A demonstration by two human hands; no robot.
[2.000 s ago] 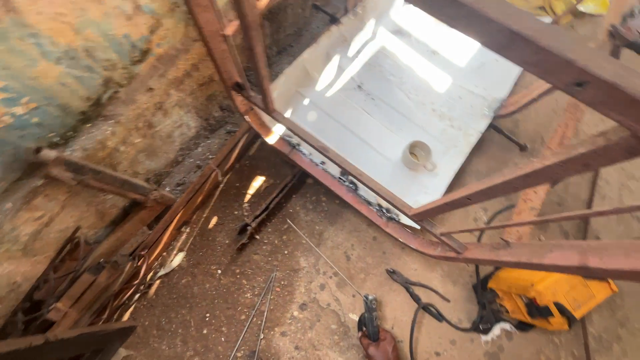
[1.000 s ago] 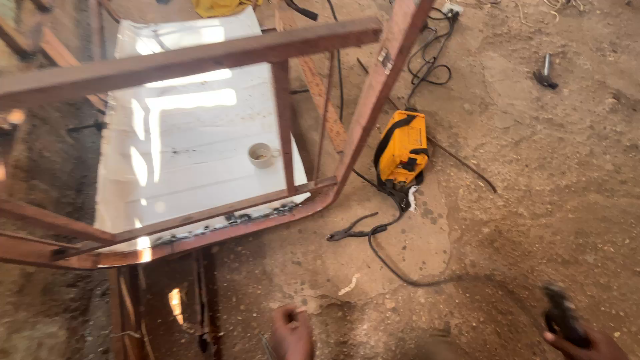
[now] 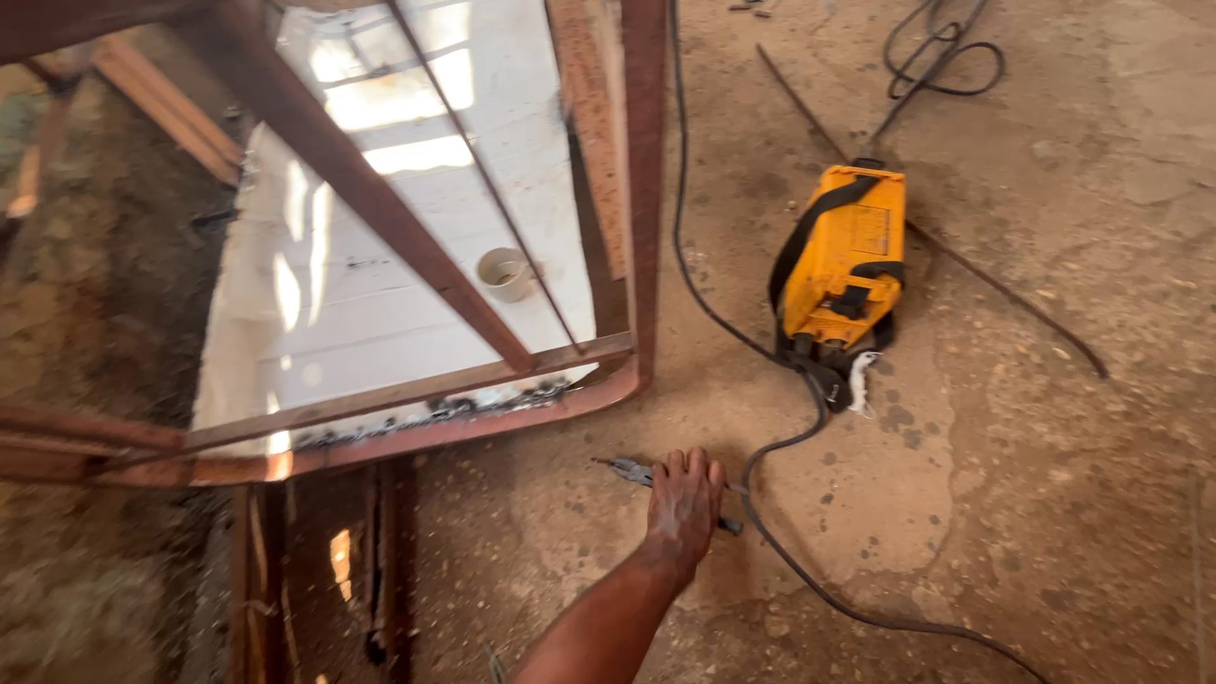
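My left hand [image 3: 684,499] is closed around a pliers-like metal clamp [image 3: 632,470] low over the concrete floor. The clamp's jaws point left, and its dark handle ends show beyond my fingers, close to a black cable [image 3: 779,442]. My right hand is out of view. At left stands a rusty-brown metal frame [image 3: 494,423] with slanting bars and a rounded lower corner. Behind its lower rail lies a white panel [image 3: 427,256] with a small round cup [image 3: 503,275] on it. Dark, rough marks run along that rail.
A yellow welding machine [image 3: 845,256] with a black strap rests on the floor at right, its cables trailing. A thin metal rod [image 3: 1007,294] runs beneath it. Dark metal lengths [image 3: 380,560] lie below the frame, and a cable loop [image 3: 945,62] at top right.
My left hand has reached forward and taken hold of the clamp, which lay on the floor a second ago. My right hand, holding a dark tool before, has left the view.
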